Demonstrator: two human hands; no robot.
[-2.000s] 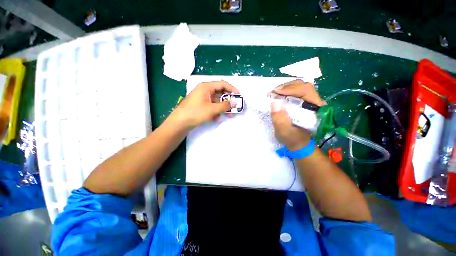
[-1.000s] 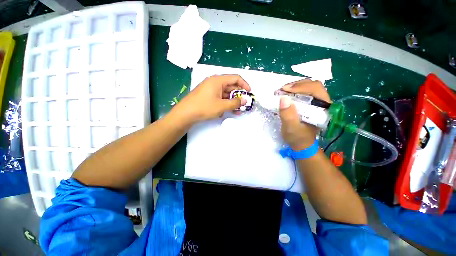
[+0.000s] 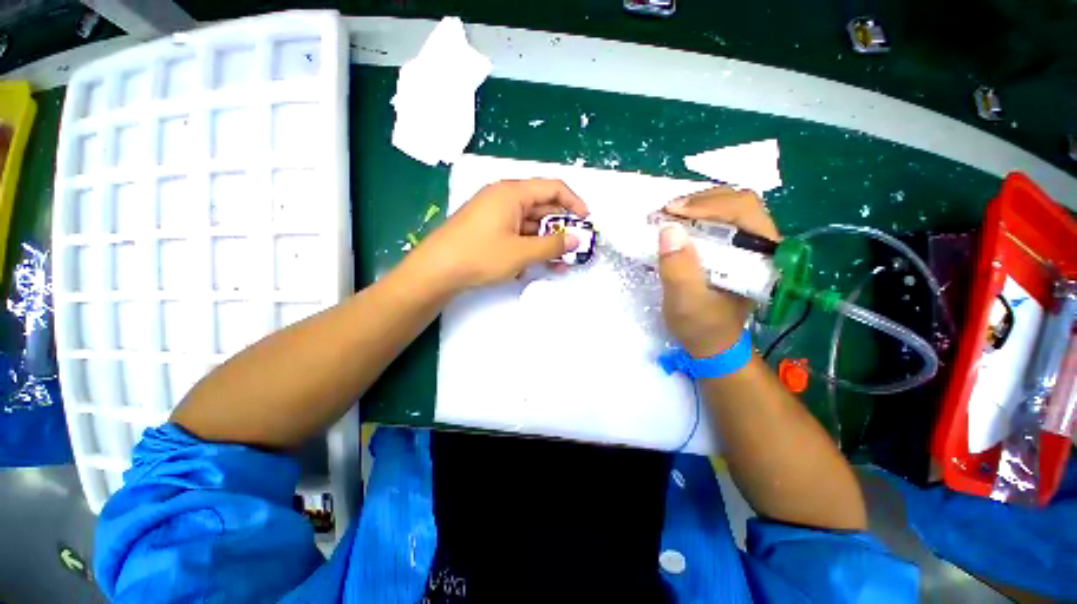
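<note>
My left hand [image 3: 502,236] holds a small electronic module [image 3: 572,240] with a dark rim and a white inside between thumb and fingers, above the white work mat [image 3: 555,366]. My right hand [image 3: 706,277] holds a dispensing syringe [image 3: 738,264] like a pen, its tip end pointing left toward the module. The thin tip is hard to make out against the mat, so I cannot tell if it touches. A green adapter [image 3: 789,283] joins the barrel to a clear air hose [image 3: 892,330]. A blue wrist strap [image 3: 718,356] is on my right wrist.
A white blister tray [image 3: 189,236] lies left of the mat. Wiping paper [image 3: 439,94] lies beyond the mat. An orange-red cap [image 3: 794,375] is beside the hose. A red parts bin [image 3: 980,342] is at far right. A conveyor belt [image 3: 756,35] carries modules beyond the pale rail [image 3: 661,69].
Since the oldest frame, the view has shifted and the module in my left hand has tilted. The syringe stays in my right hand. The belt's modules have moved right in view.
</note>
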